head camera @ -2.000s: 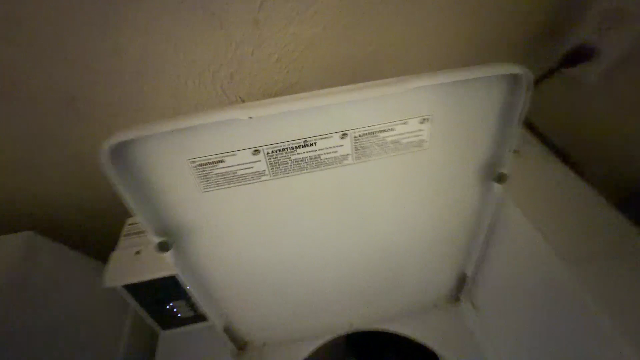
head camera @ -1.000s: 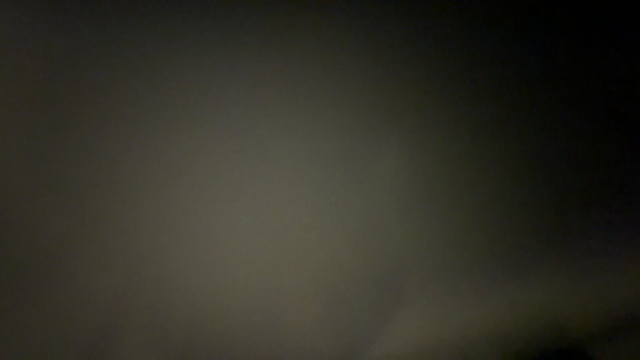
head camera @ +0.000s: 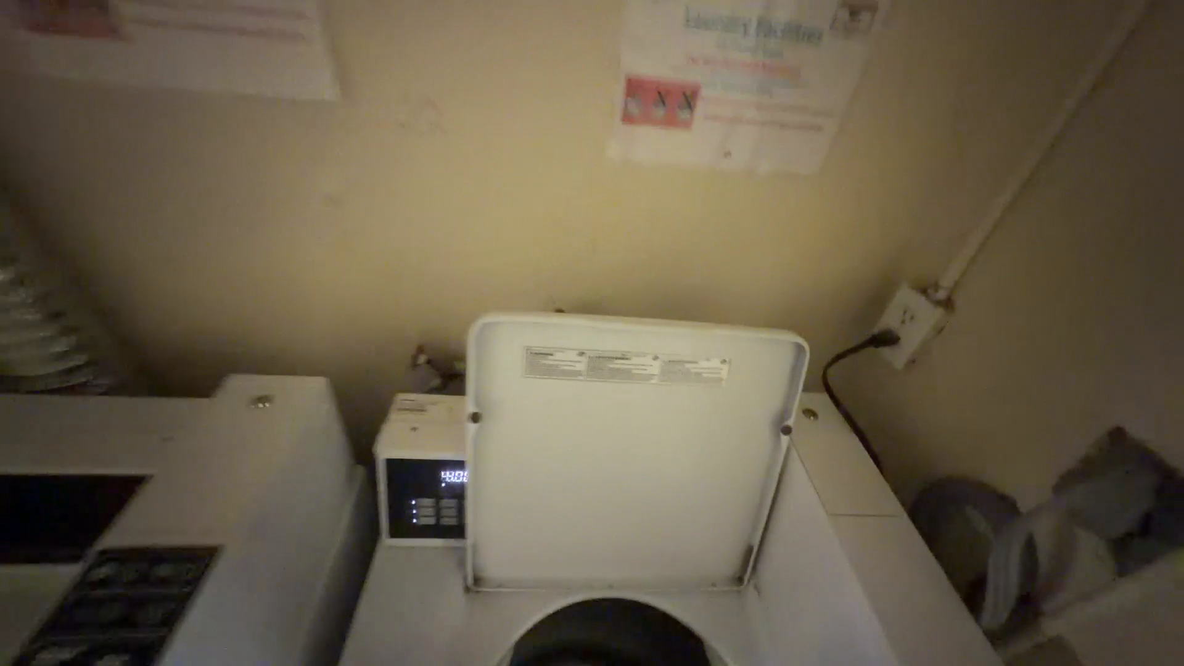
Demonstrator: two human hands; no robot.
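Observation:
A white top-loading washing machine [head camera: 416,601] stands at the lower middle of the head view. Its lid [head camera: 629,481] is raised and leans back toward the wall, with a warning label [head camera: 626,366] near its upper edge. Under the lid, the dark round tub opening [head camera: 609,638] shows at the bottom edge. A control panel [head camera: 425,498] with a lit display sits left of the lid and is partly covered by it. Neither of my hands is in view, so what they hold or touch is hidden.
Another white machine [head camera: 268,499] stands at left, beside a ribbed metal duct [head camera: 37,324]. A black cord [head camera: 837,370] runs from a wall outlet [head camera: 911,324] behind the washer. Papers [head camera: 740,92] hang on the wall. A bin with crumpled material [head camera: 1064,546] is at right.
The view has shifted and now takes in more of the wall and both machines, after a dark blur one second ago. The lid is up in both the oldest frame and this one.

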